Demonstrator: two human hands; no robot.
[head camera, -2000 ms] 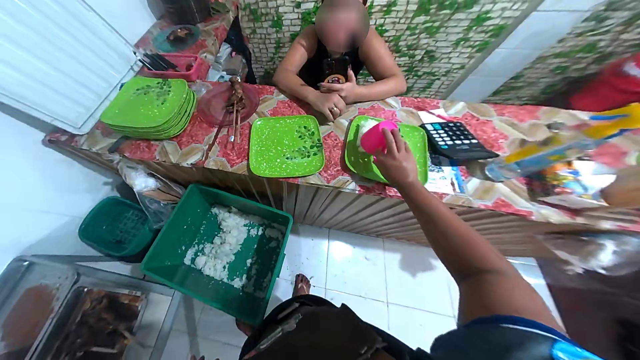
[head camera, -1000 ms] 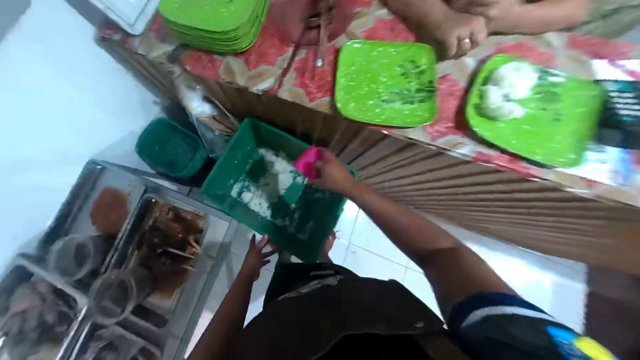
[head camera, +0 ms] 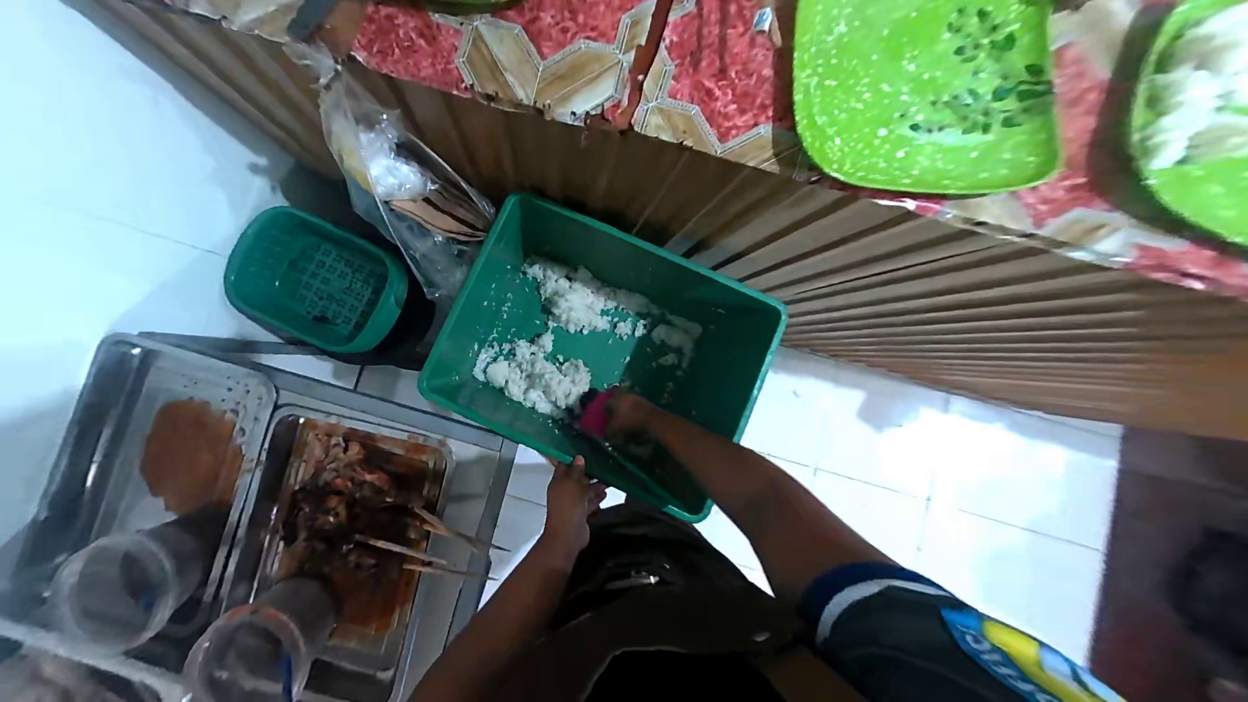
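Note:
My right hand (head camera: 629, 417) reaches down inside a green plastic bin (head camera: 746, 336), closed on a pink cup (head camera: 595, 414). The cup's mouth meets a mound of cooked white rice (head camera: 536, 378) near the bin's front left. More rice (head camera: 580, 300) lies along the back. My left hand (head camera: 573, 495) is at the bin's front rim, its fingertips on the edge. On the counter above, a green speckled square plate (head camera: 926, 97) bears no food, and a second green plate (head camera: 1194, 185), cut by the right edge, holds white rice.
A small green basket (head camera: 317, 278) and a plastic bag (head camera: 390, 175) stand left of the bin. A metal tray of skewered meat (head camera: 341, 497), another metal tray (head camera: 107, 468) and clear plastic containers (head camera: 117, 590) are at lower left. The counter's pleated skirt (head camera: 877, 263) runs behind the bin.
My right hand has gone from the plate on the counter down into the bin with the pink cup. My left hand has come to the bin's rim. The view has swung down and left.

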